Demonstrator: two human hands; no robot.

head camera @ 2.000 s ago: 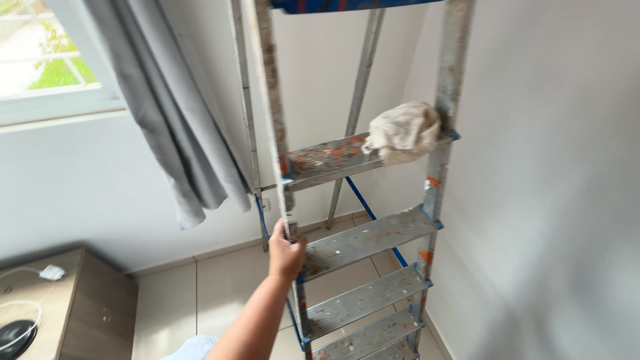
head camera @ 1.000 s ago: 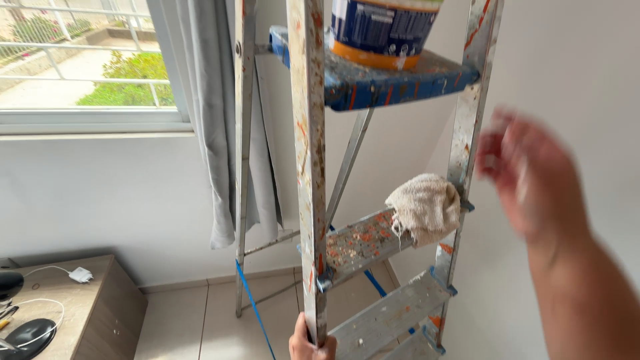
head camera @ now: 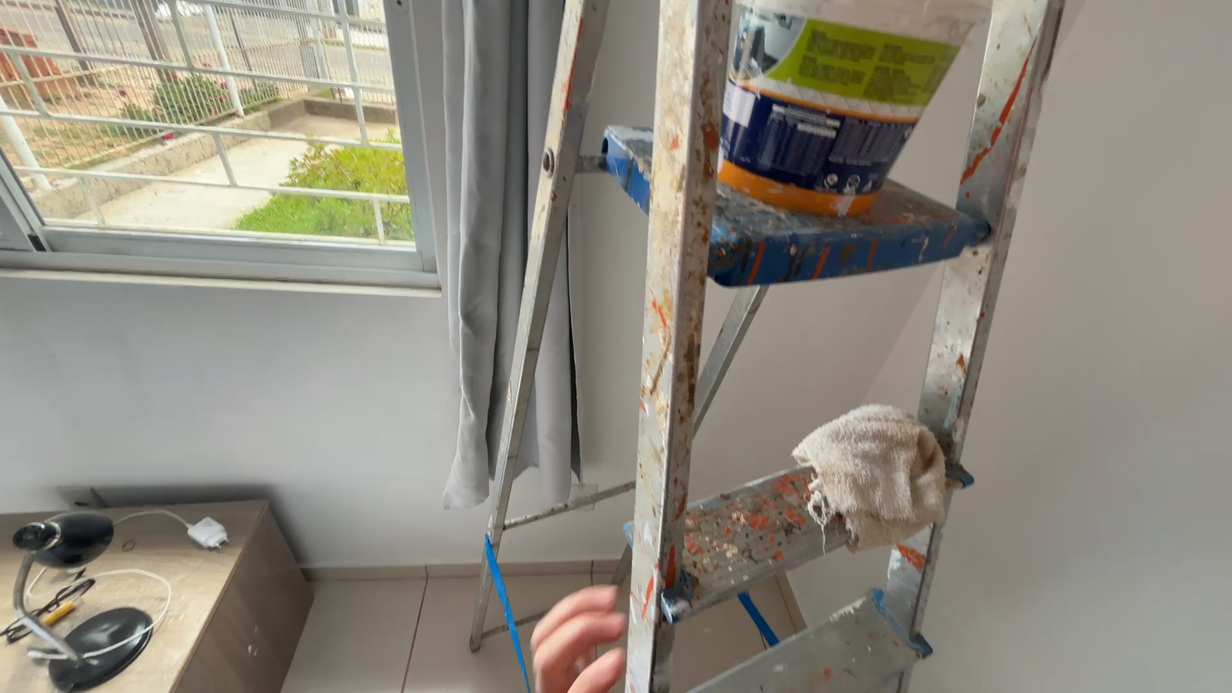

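Note:
At the bottom centre, my left hand (head camera: 577, 643) has its fingers curled just left of the front rail of a paint-spattered metal stepladder (head camera: 666, 385); whether it touches the rail cannot be told, and nothing shows in it. My right hand is out of view. A plastic bucket (head camera: 828, 125) with a printed label stands on the ladder's blue top platform (head camera: 847, 245). Lower down, a crumpled beige cloth (head camera: 874, 474) lies at the right end of a speckled step (head camera: 751, 527), beside the right rail.
A wooden cabinet (head camera: 231, 577) at lower left bears a black desk lamp (head camera: 101, 640) and a white charger (head camera: 207, 532) with its cable. Behind the ladder hangs a grey curtain (head camera: 491, 241), next to a window (head camera: 221, 255). White walls stand behind and to the right.
My right hand, raised beside the right rail one second ago, has left the view. My left hand, on the left rail before, now shows its fingers at that rail's left side. The view has tilted up.

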